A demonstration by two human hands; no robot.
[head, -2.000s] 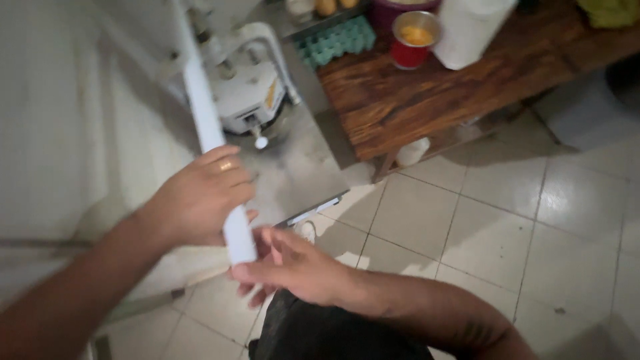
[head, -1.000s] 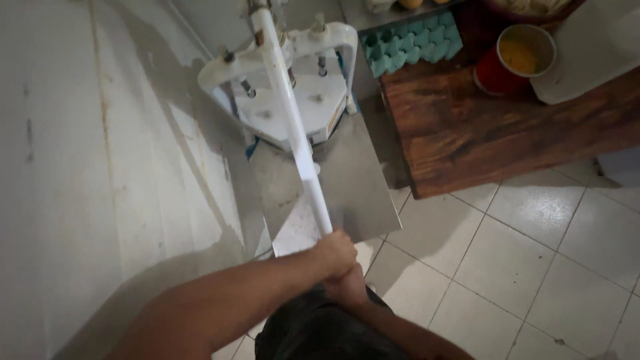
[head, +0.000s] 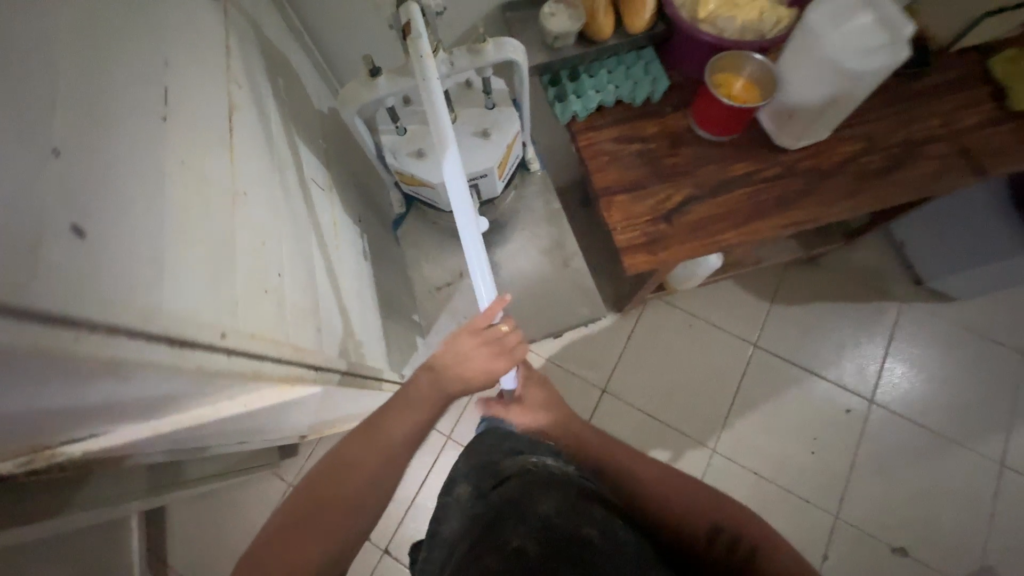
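Observation:
A long white lever (head: 468, 232) runs from the top of a white-framed manual dough divider press (head: 448, 136) down toward my body. My left hand (head: 478, 352), with a ring on one finger, is wrapped around the lever near its lower end. Just below it, my right hand (head: 532, 402) is at the lever's very end, its thumb and fingers around the tip; part of its grip is hidden. The press stands on a steel surface (head: 536, 256), with a small white knob (head: 482, 224) at its front.
On the right, a wooden table (head: 744, 184) holds a teal egg tray (head: 608, 84), a red cup with yellow contents (head: 718, 112), a white container (head: 832, 72) and a purple bowl (head: 704, 40). Bread rolls (head: 638, 12) lie behind. A pale wall panel (head: 160, 184) borders the left; floor tiles (head: 800, 408) spread below.
Two seconds ago the right hand's fingers were partly spread at the lever's end. One second ago both hands were together at its lower end; now the left is higher on it.

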